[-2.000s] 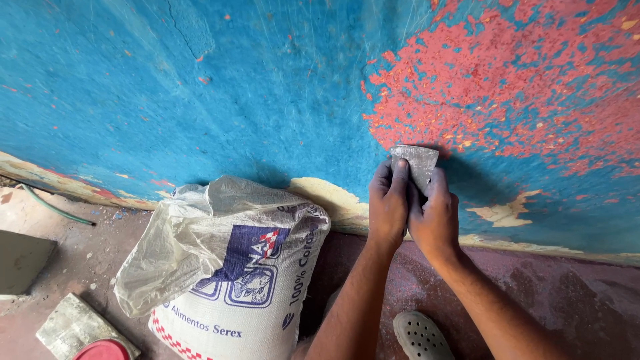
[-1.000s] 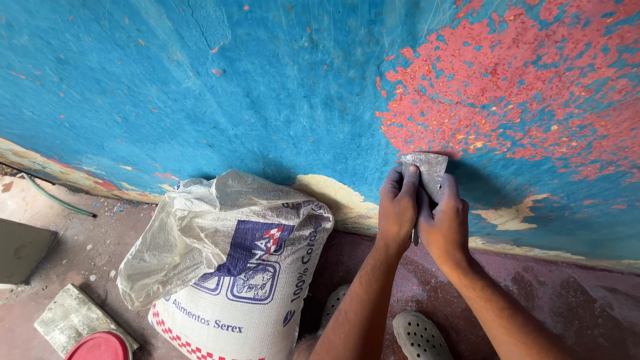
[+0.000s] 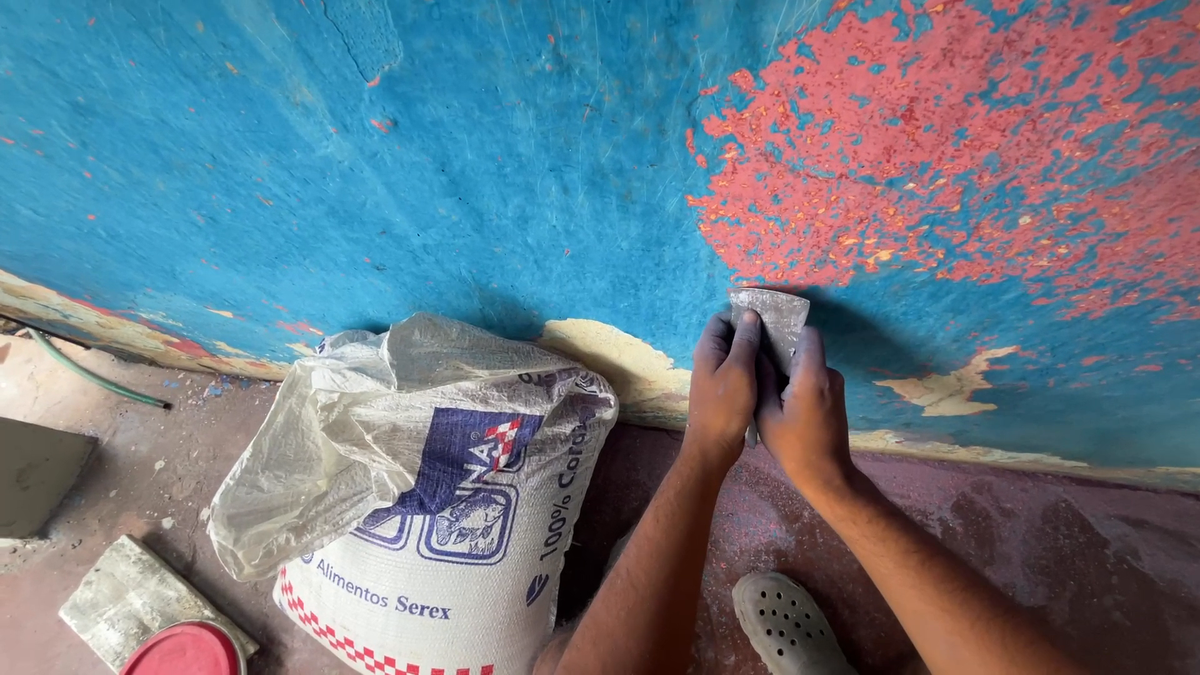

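Note:
A metal scraper (image 3: 776, 323) with a grey, paint-stained blade is held between both hands, its edge against the painted wall (image 3: 525, 169). My left hand (image 3: 727, 384) grips it from the left, with the thumb or a finger lying up along the blade. My right hand (image 3: 808, 403) closes on it from the right. The end of its handle shows below the hands. The blade edge lies at the lower border of a patch of exposed red paint (image 3: 844, 187) in the blue coat.
A white woven sack (image 3: 450, 581) bearing print stands against the wall on the left. A red lid (image 3: 183, 652) and a stained slab (image 3: 131, 600) lie at lower left, near a grey block (image 3: 37, 473) and a green hose (image 3: 98, 375). A grey clog (image 3: 787, 623) stands below the hands.
The hands and scraper stay together near the patch's lower left border, with the blade tilting slightly. No grip has plainly changed.

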